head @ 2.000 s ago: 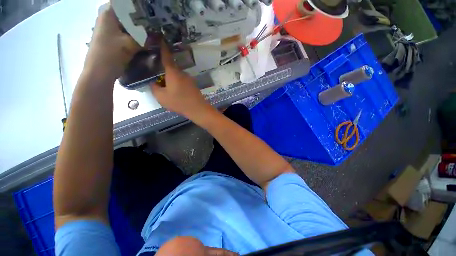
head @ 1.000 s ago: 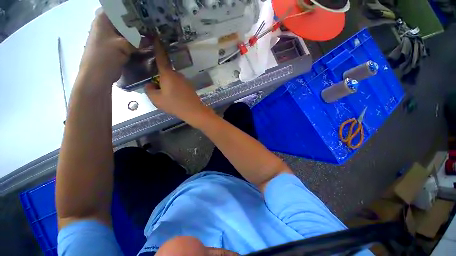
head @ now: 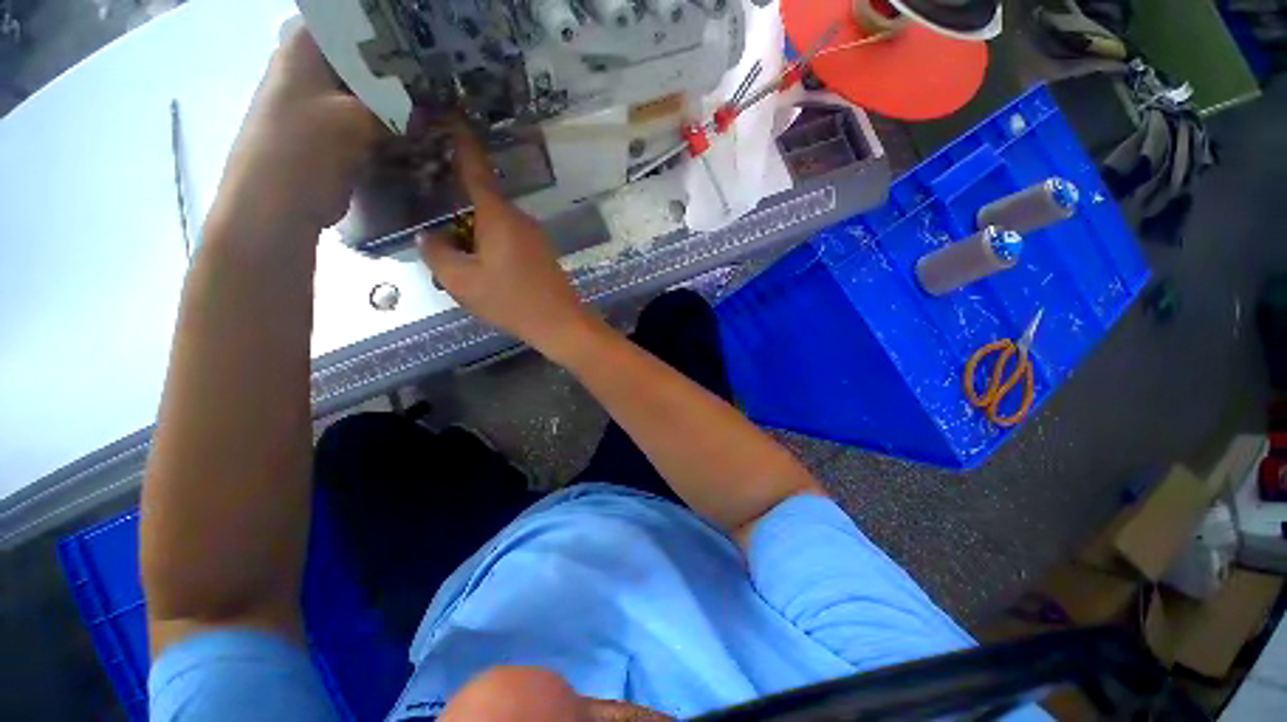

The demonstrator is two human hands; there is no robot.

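The pale sewing machine head point(head: 607, 71) stands at the top, with a row of white knobs. My left hand point(head: 318, 134) reaches to the left side of the head, its fingers hidden behind the machine's edge and in shadow. My right hand point(head: 494, 254) is under the head, index finger pointing up into the dark needle area point(head: 438, 134). A small yellow handle point(head: 463, 230), likely the short screwdriver, shows between its thumb and fingers. The shiny machine bed point(head: 388, 226) lies below the hands. The fingertips and any small part there are too dark to tell.
A long thin shaft point(head: 179, 176) lies on the white table at left. Right of the head are red-gripped tools point(head: 727, 116) on white cloth point(head: 748, 162), a parts tray point(head: 826, 141) and an orange-red disc point(head: 903, 71). A blue crate point(head: 875, 339) holds two spools point(head: 971, 261) and scissors point(head: 1001, 382).
The view has shifted slightly. Both hands stay at the needle area; the dark bed plate beneath them shows a little differently. The small yellow handle remains in my right hand.
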